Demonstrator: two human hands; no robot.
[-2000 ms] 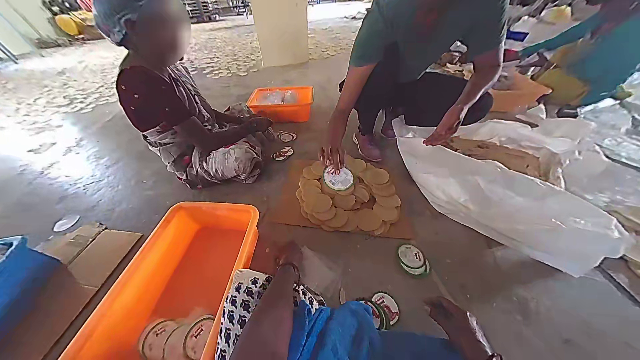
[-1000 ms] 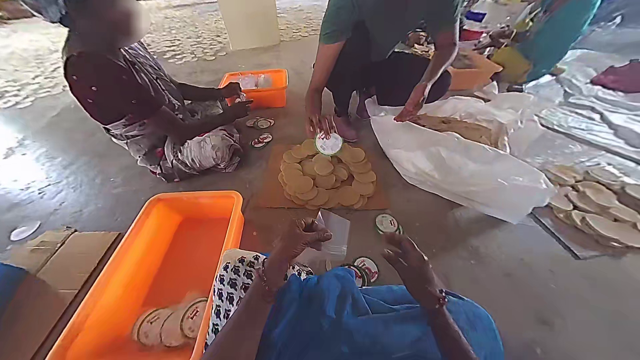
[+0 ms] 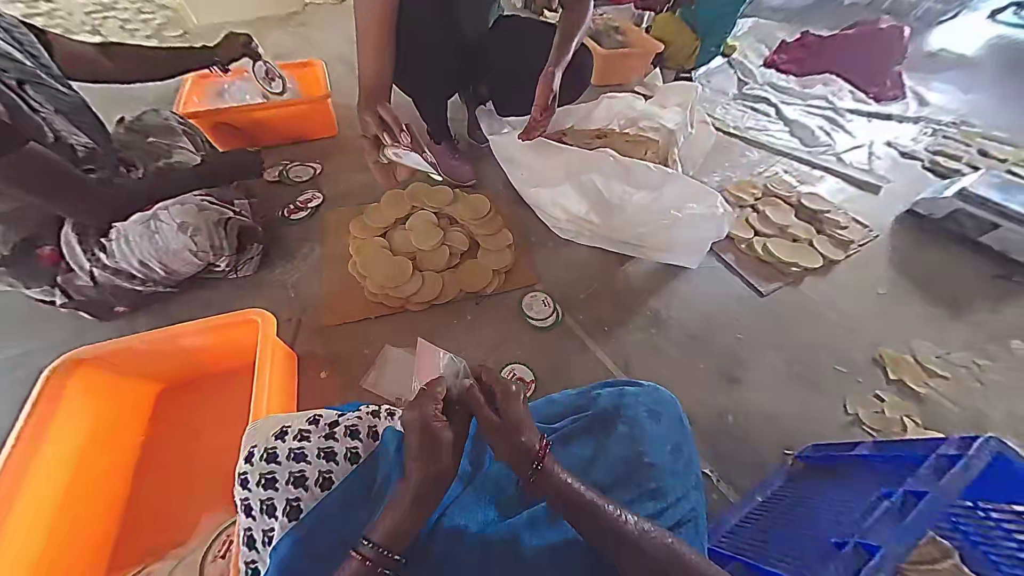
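Observation:
My left hand (image 3: 432, 424) and my right hand (image 3: 506, 408) meet above my lap, both gripping a clear plastic bag (image 3: 440, 364) near its edge. Another clear bag (image 3: 390, 374) lies just left of it. Beyond my right hand, partly hidden by it, is a round printed label (image 3: 520, 376) on the floor. A small stack of round printed labels (image 3: 541, 309) rests farther out. Ahead of me, flat round discs (image 3: 426, 284), pale brown, are piled in a ring on a cardboard sheet (image 3: 340, 308).
An orange tub (image 3: 276, 360) stands close at left, a blue plastic crate (image 3: 840, 480) at lower right. Two people sit or crouch ahead; one holds round labels (image 3: 410, 158) above the discs. Beyond are a second orange tub (image 3: 312, 120), a white sack (image 3: 632, 216) and more discs (image 3: 792, 228).
My hands were apart a second ago and have come together on the plastic bag. The crouching person's hand has lifted the labels off the disc pile. The view has shifted right and downward.

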